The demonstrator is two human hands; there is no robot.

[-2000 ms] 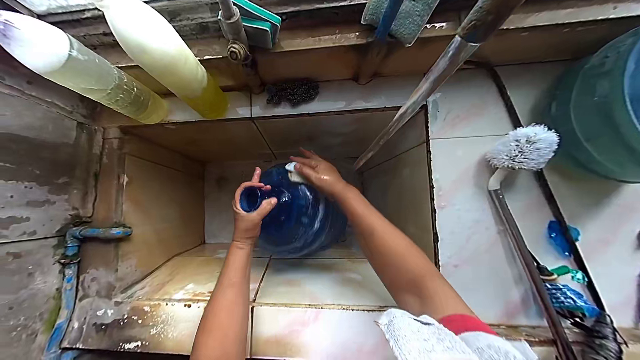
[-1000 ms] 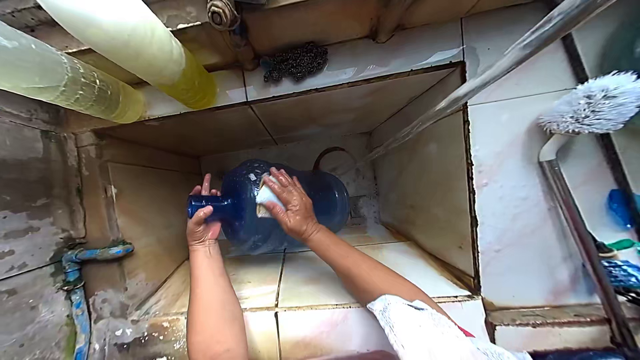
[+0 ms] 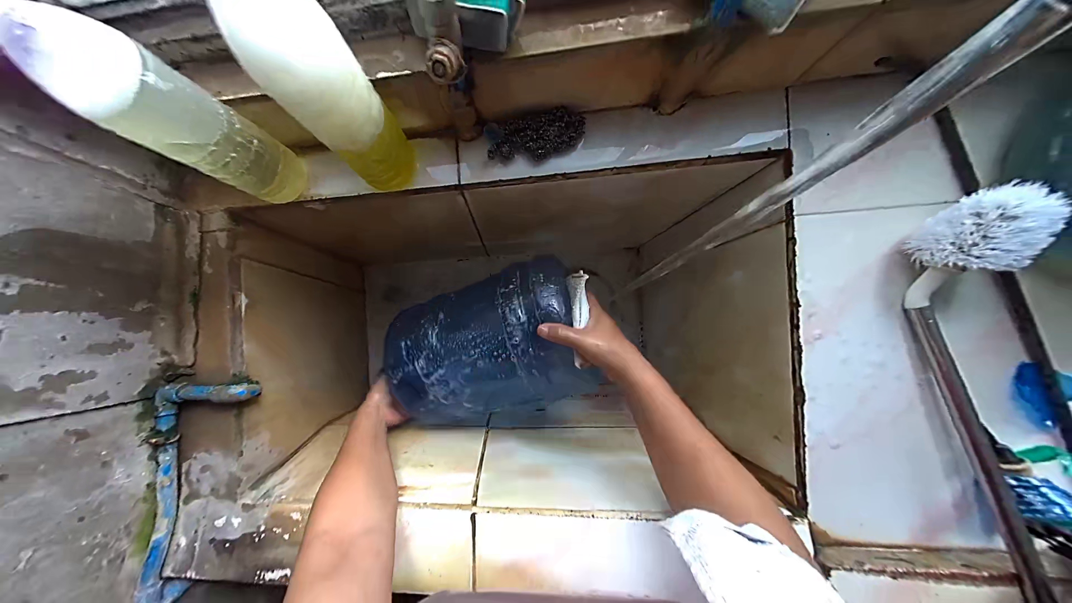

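Observation:
A large blue plastic water jug [image 3: 477, 343] lies on its side in a tiled basin [image 3: 712, 343], with wet streaks and suds on its wall. My left hand [image 3: 387, 404] supports its left end from below, the fingers mostly hidden behind it. At the right end, my right hand [image 3: 586, 335] presses against the jug with the thumb on its side and holds a white sponge or cloth [image 3: 579, 301] against it. The jug's neck is out of sight.
Two bottles of yellowish liquid [image 3: 243, 151] and a dark scouring pad [image 3: 540, 136] rest on the back ledge. Water streams [image 3: 754, 209] in from the upper right. A white-bristled brush [image 3: 988, 226] lies on the right tiles. A blue pipe [image 3: 167, 469] runs at left.
The jug has turned about: its neck pointed left a second ago, and now a broad end is there. My left hand has gone from the neck to that end; my right hand has moved right.

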